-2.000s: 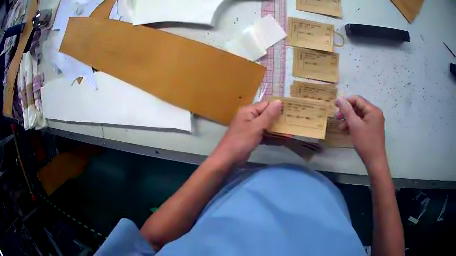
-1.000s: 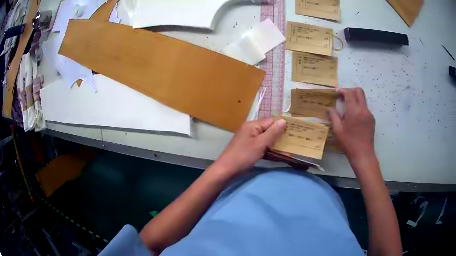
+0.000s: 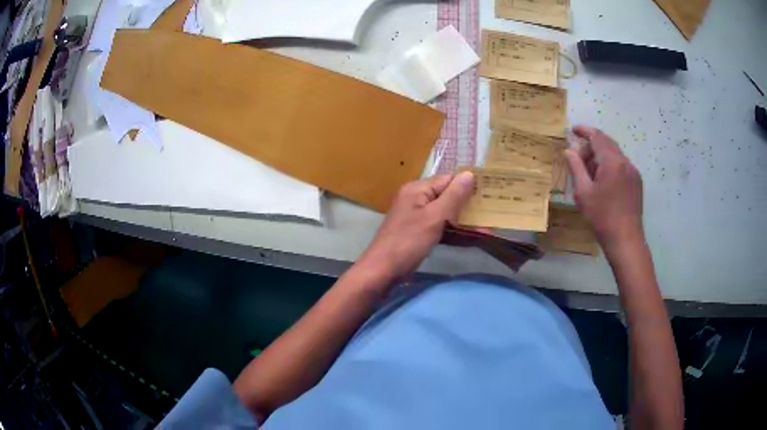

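My left hand (image 3: 418, 217) is shut on a stack of tan bundle tickets (image 3: 507, 200), thumb on top, near the table's front edge; darker reddish layers show under the stack. My right hand (image 3: 607, 180) is just right of the stack, its thumb and forefinger close together beside the edge of a ticket (image 3: 526, 149) in the column; I cannot tell if it grips anything. More tickets (image 3: 528, 107) lie in a column going away from me, one with a string loop. Another ticket (image 3: 569, 232) lies partly under the held stack.
A long tan pattern template (image 3: 269, 117) lies at left over white cut pieces (image 3: 193, 172). A pink printed strip (image 3: 458, 101) runs beside the tickets, with white slips (image 3: 431, 65) near it. A black bar weight (image 3: 632, 55) lies at the upper right. White tied bundles (image 3: 52, 159) are at far left.
Compared with one second ago, the held stack and my left hand have moved up, away from me. My right hand has moved slightly right, off the face of the ticket it overlapped.
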